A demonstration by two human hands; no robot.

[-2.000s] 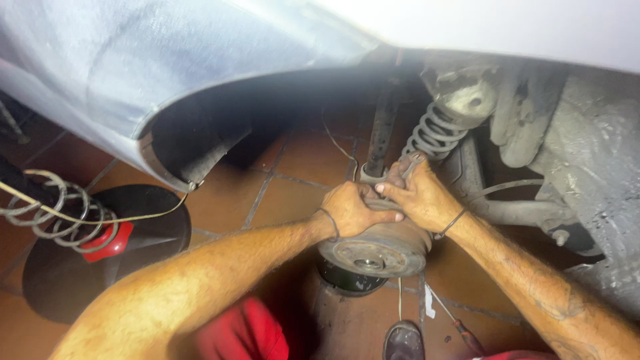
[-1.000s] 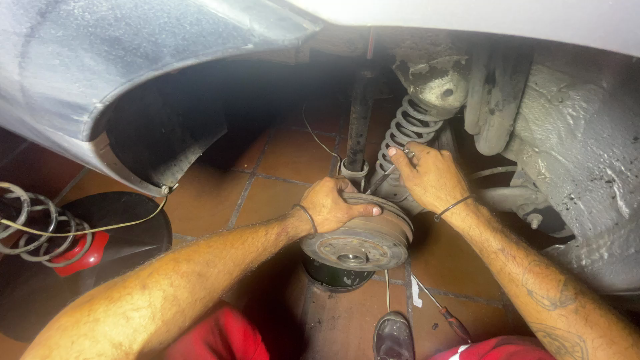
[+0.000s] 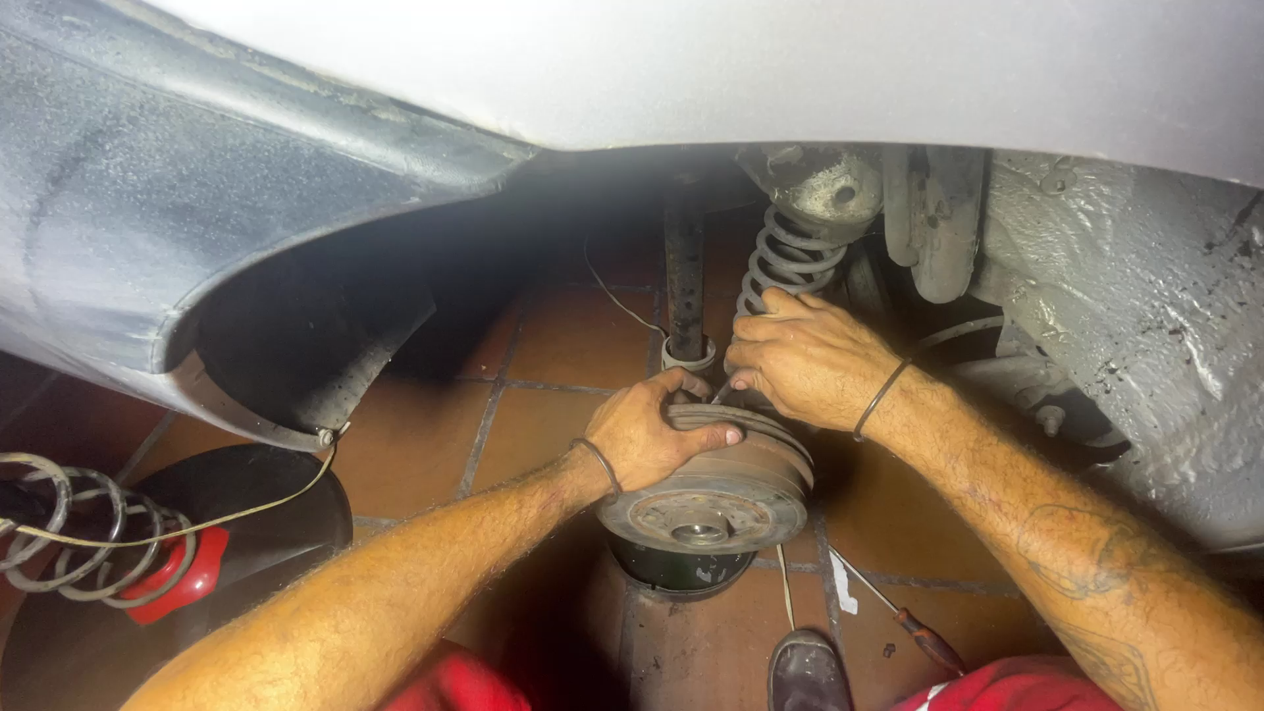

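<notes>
Inside a car's wheel arch, my left hand (image 3: 657, 432) rests on the top edge of a rusty brake drum (image 3: 706, 518), its thumb over the rim and its fingers behind. My right hand (image 3: 810, 365) is just behind and right of the drum, in front of the coil spring (image 3: 788, 259). Its fingers are closed on a thin metal shaft (image 3: 723, 392) that points down behind the drum; the rest of that shaft is hidden. A dark shock absorber (image 3: 683, 281) stands upright behind my left hand.
A dark round container (image 3: 681, 573) sits under the drum. A screwdriver (image 3: 928, 640) lies on the tiled floor near a shoe (image 3: 808, 673). At left, a loose coil spring (image 3: 94, 533) and a red object (image 3: 188, 583) are by a black disc (image 3: 267, 494). The fender (image 3: 247, 148) overhangs.
Two seconds ago both hands were close together at the top of the drum. My right hand has since moved apart toward the coil spring, while the left stays on the drum.
</notes>
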